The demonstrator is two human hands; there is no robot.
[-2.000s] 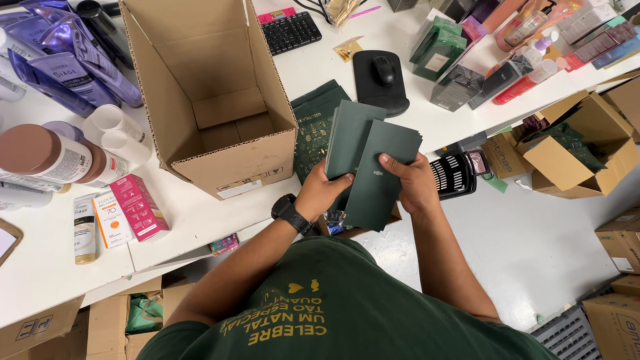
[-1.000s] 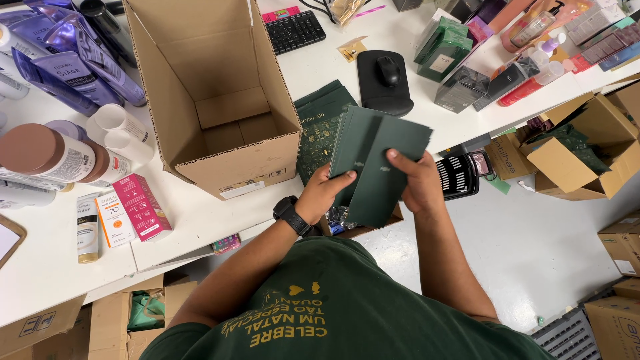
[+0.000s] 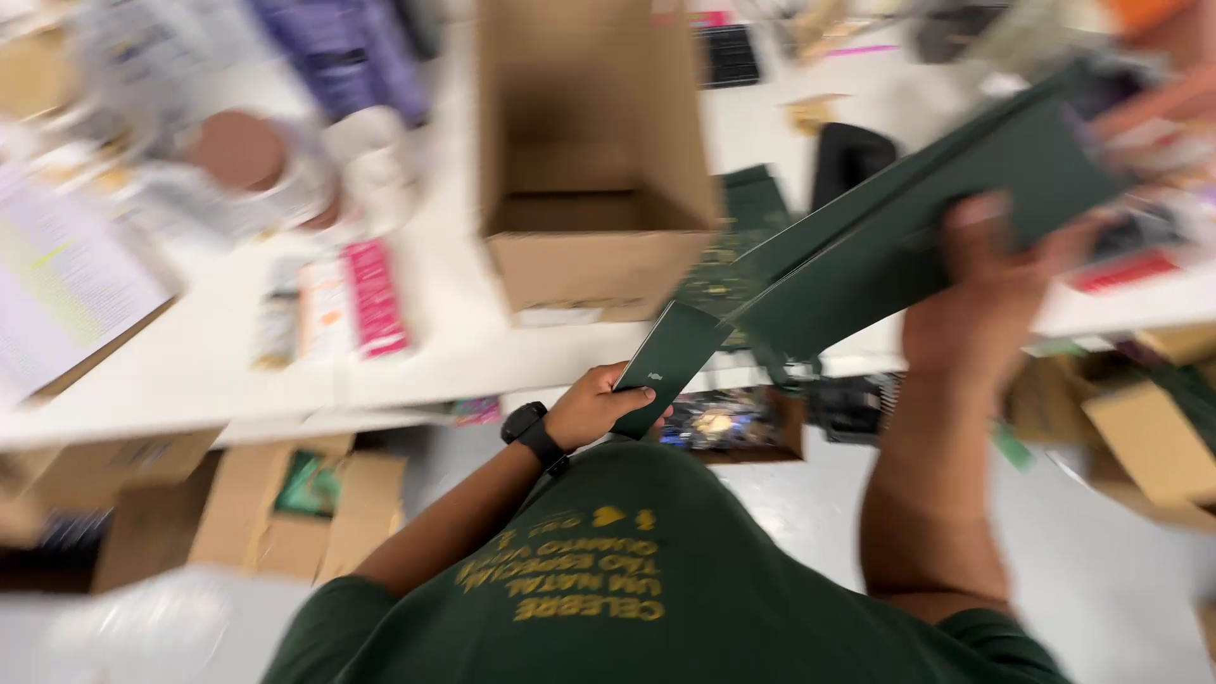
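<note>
My left hand [image 3: 608, 407], with a dark watch on the wrist, grips a small dark green card [image 3: 668, 369] low over the table's front edge. Up and to the right, my right hand [image 3: 997, 271] holds larger dark green card pieces [image 3: 912, 228], blurred by motion, that slant down to the left towards the small card. Beneath them on the table lie dark green bags or sheets with a gold print [image 3: 717, 271]. An open, tall cardboard box [image 3: 598, 275] stands just left of these, and its visible inside holds nothing.
A pink box [image 3: 375, 296] and other cartons stand left on the white table [image 3: 456, 370], near bottles and a printed sheet [image 3: 71, 275]. A black mouse pad [image 3: 850, 161] lies behind the green pieces. Open cardboard boxes [image 3: 313, 518] sit below on both sides.
The green cards, earlier together between both hands, are now apart. My right hand has moved up and to the right with most of them; my left keeps a small one. The view has swung left.
</note>
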